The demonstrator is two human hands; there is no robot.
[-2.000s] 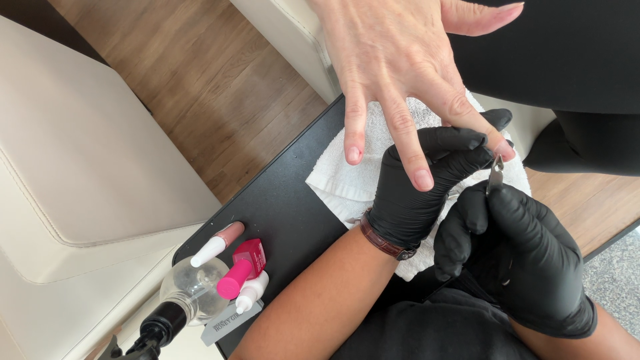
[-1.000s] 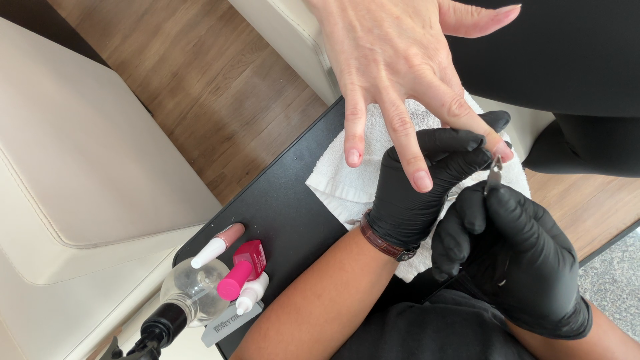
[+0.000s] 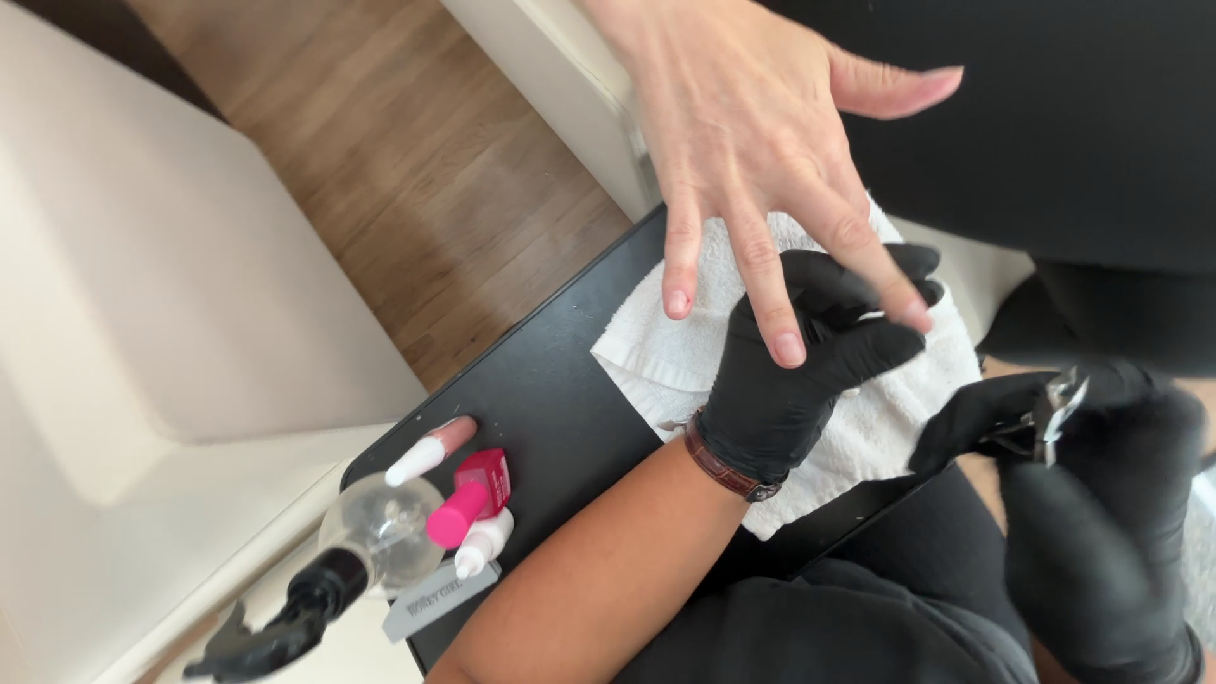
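Observation:
My left hand (image 3: pixel 793 351), in a black glove with a brown strap at the wrist, lies over a white towel (image 3: pixel 655 332). Its fingers are around the middle part and tip of one finger of another person's hand (image 3: pixel 750 133), whose other fingers are spread. At the right, my right hand (image 3: pixel 1092 513), also gloved in black and blurred, holds a shiny metal cuticle nipper (image 3: pixel 1056 413) away from that person's fingers. The nipper's handles are largely hidden by my fingers.
On the black tabletop's (image 3: pixel 560 380) left end are a white-capped tube (image 3: pixel 432 449), a pink nail polish bottle (image 3: pixel 484 489), a small white bottle (image 3: pixel 484 541) and a grey nail file (image 3: pixel 442 600). A clear pump bottle (image 3: pixel 380 532) stands beside them. Cream upholstered furniture (image 3: pixel 190 237) is at the left.
My right hand has moved right and down with the nipper, away from the other person's fingertip. My left hand's thumb has come across below that finger.

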